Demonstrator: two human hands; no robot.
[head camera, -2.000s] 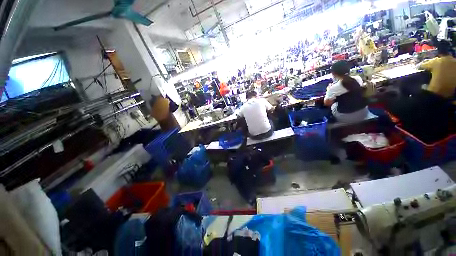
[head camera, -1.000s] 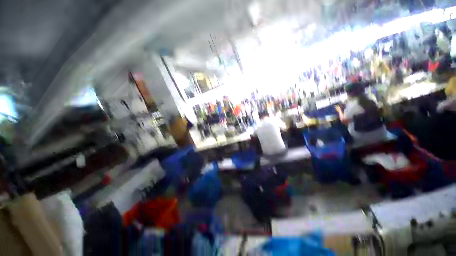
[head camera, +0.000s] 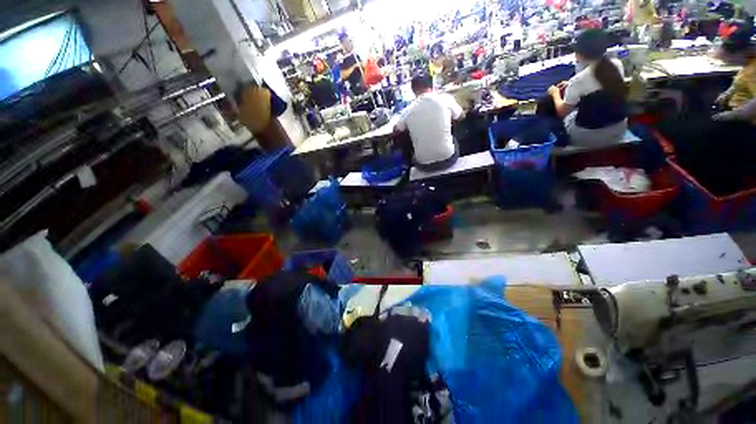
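Observation:
Neither of my hands is in the picture. Nearest in front of me, a crumpled bright blue polybag (head camera: 501, 356) lies on the sewing table (head camera: 543, 306). Black garment bundles (head camera: 377, 352) with a small white tag lie to its left, and another dark heap (head camera: 282, 331) lies further left. A cream sewing machine (head camera: 688, 306) stands on the right. A pale ring, perhaps a tape roll (head camera: 591, 362), lies on the table beside it. A rounded dull-blue cloth or cap (head camera: 220, 319) is left of the dark heap.
Yellow-and-black hazard tape (head camera: 153, 396) and tan sheets or tubes (head camera: 41, 348) are at lower left. An orange crate (head camera: 228, 255), a blue crate (head camera: 522, 145) and a red crate (head camera: 638, 195) hold cloth. Several people sit beyond, one in a white shirt (head camera: 429, 128).
The view has tilted down since the frame two seconds ago and is sharper than one second ago. More of the blue bag, black bundles and machine shows, and the tape roll and hazard tape have appeared.

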